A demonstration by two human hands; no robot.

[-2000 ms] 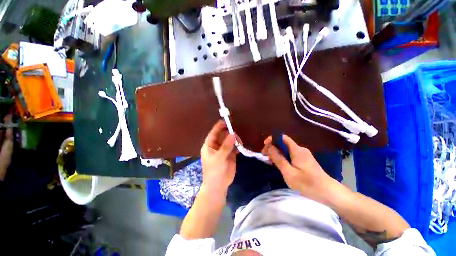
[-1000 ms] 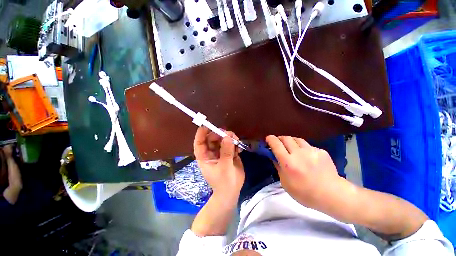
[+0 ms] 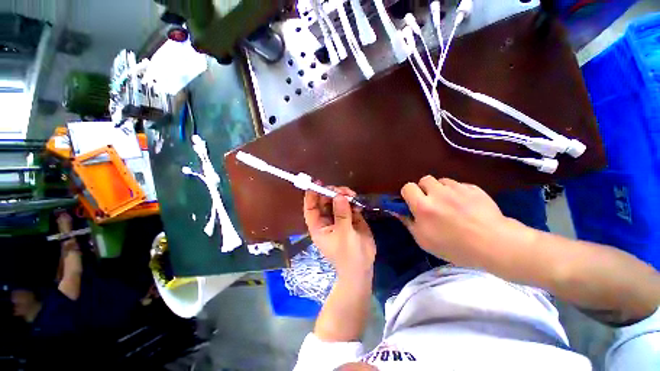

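Observation:
My left hand (image 3: 341,230) holds a white cable (image 3: 278,172) near its lower end, at the front edge of the reddish-brown board (image 3: 347,156). The cable points up and left over the board, with a small white block partway along it. My right hand (image 3: 452,217) is closed around a tool, probably side cutters (image 3: 370,208). Its thin dark jaws touch or nearly touch the cable end at my left fingers. The tool's handles are mostly hidden in my right hand.
Joined white cables (image 3: 499,132) lie on the board's right side. More white pieces (image 3: 356,36) reach over the perforated plate (image 3: 293,101). A white cable assembly (image 3: 213,190) lies on the green table (image 3: 170,239). Blue bins (image 3: 615,185) stand right and below. Another person's arm (image 3: 70,269) shows at left.
The cable has swung from near upright to a slant towards the left. The right hand's tool has come to the cable's lower end. The whole view has shifted and tilted.

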